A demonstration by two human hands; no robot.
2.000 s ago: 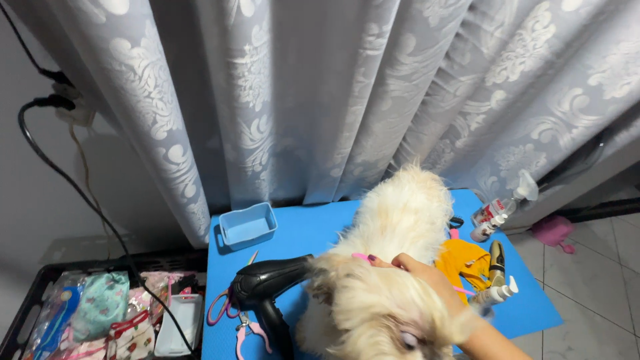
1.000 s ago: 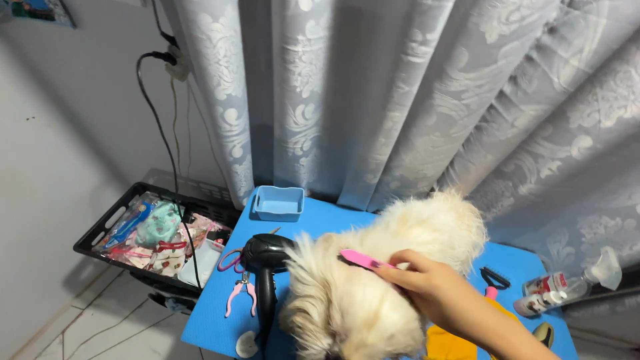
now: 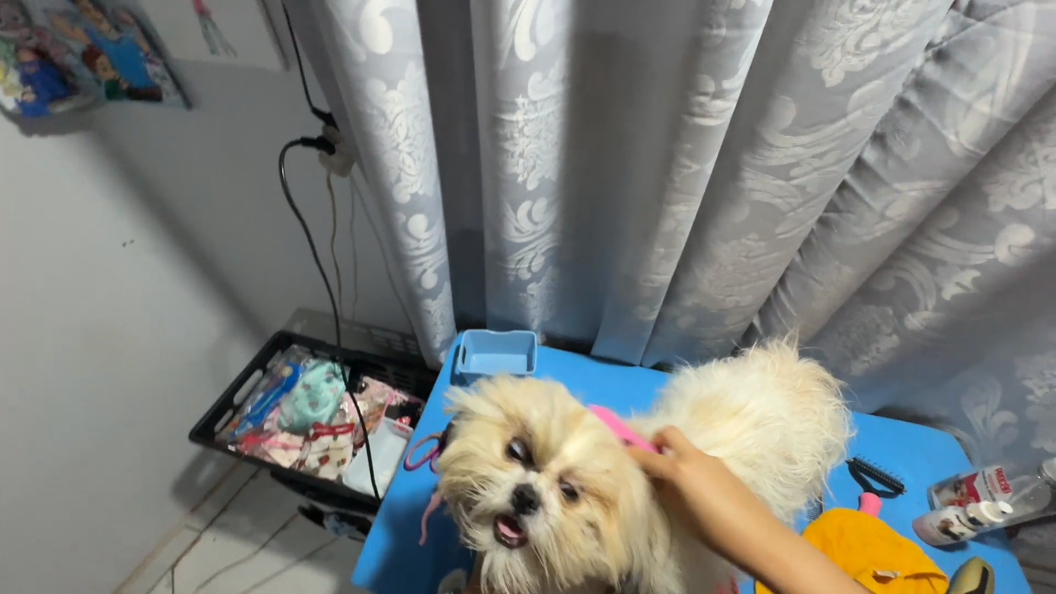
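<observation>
A cream, long-haired dog [image 3: 544, 487] stands on a blue-topped table [image 3: 899, 437], its face turned up toward the camera with its mouth open. My right hand [image 3: 681, 466] reaches in from the lower right and is closed on a pink-handled grooming tool [image 3: 620, 427] at the back of the dog's neck; fur hides the tool's working end. To the left of the dog's head, pink scissor handles [image 3: 422, 452] and a pink handle of nail clippers [image 3: 429, 513] show in part. My left hand cannot be made out.
A light blue basket [image 3: 497, 353] stands at the table's back left. On the right lie an undercoat rake [image 3: 874, 478], an orange cloth [image 3: 874, 549] and bottles [image 3: 957, 524]. A black crate [image 3: 280, 346] of packets stands left, a black cord [image 3: 309, 223] hanging over it.
The dog has raised its head and turned its face toward the camera. The black hair dryer, visible earlier at its left, is now out of sight. My right hand still holds the pink tool.
</observation>
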